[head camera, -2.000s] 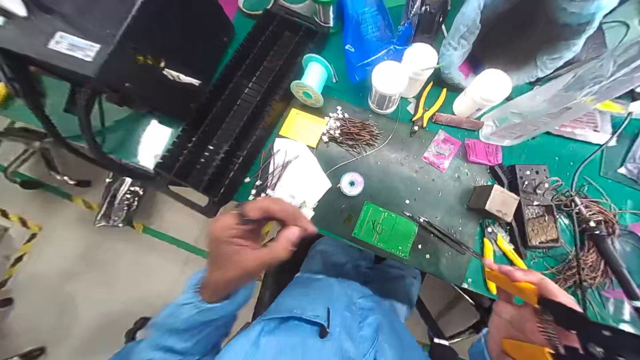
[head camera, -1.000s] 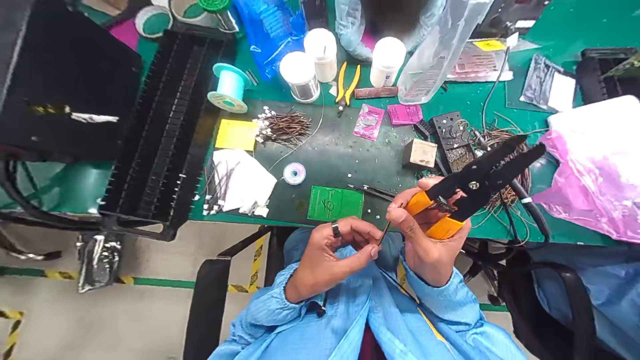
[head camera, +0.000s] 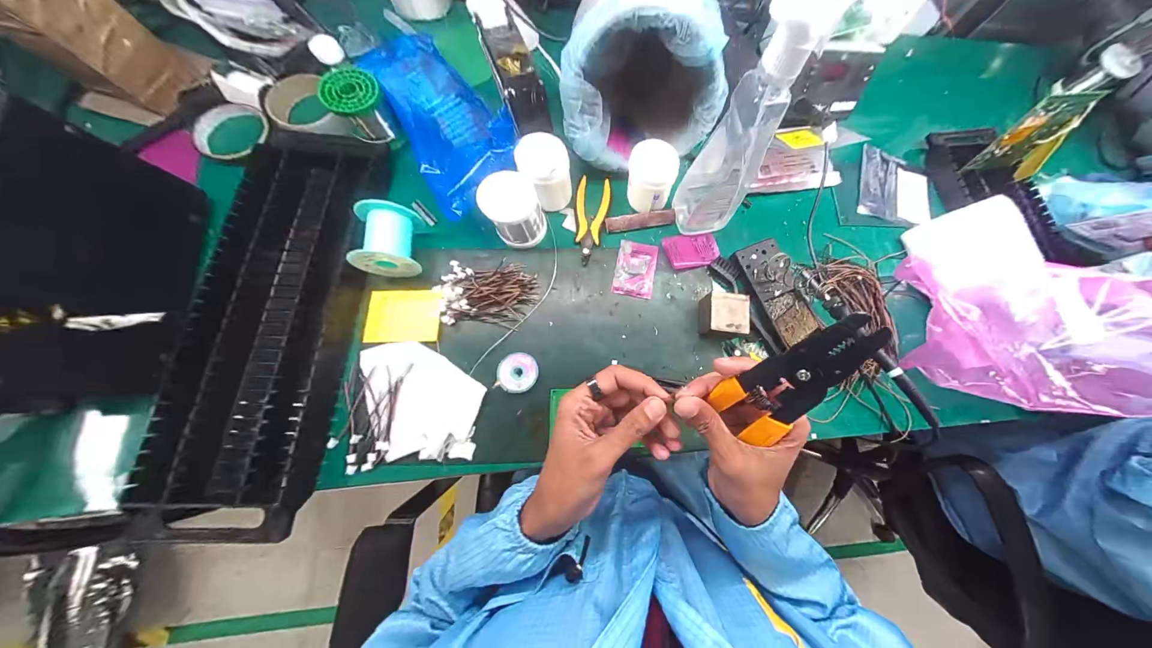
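Note:
My left hand (head camera: 607, 432), a ring on one finger, pinches something small and thin, too small to make out, where its fingertips meet those of my right hand. Wire strippers (head camera: 792, 378) with orange handles and black jaws rest in my right hand (head camera: 742, 441), jaws pointing up and right. Behind my left hand a green board (head camera: 558, 405) lies partly hidden on the dark mat (head camera: 594, 333). Just left of it is a small spool (head camera: 517, 372). Brown wires with white connectors (head camera: 490, 292) lie heaped beside a yellow pad (head camera: 401, 316), and more wires (head camera: 373, 409) lie on white paper (head camera: 432, 396).
A long black slotted rack (head camera: 261, 333) stands at left, near a teal spool (head camera: 385, 238). White bottles (head camera: 511, 209) and yellow-handled cutters (head camera: 590, 216) are at the back. A soldering iron (head camera: 904, 387), tangled wires and a pink bag (head camera: 1035, 315) occupy the right. Another person's blue sleeve (head camera: 1071, 504) shows lower right.
Two seconds ago my hands were far apart, with orange-handled strippers at my right hand; now their fingertips meet. Since one second ago the hands have stayed together.

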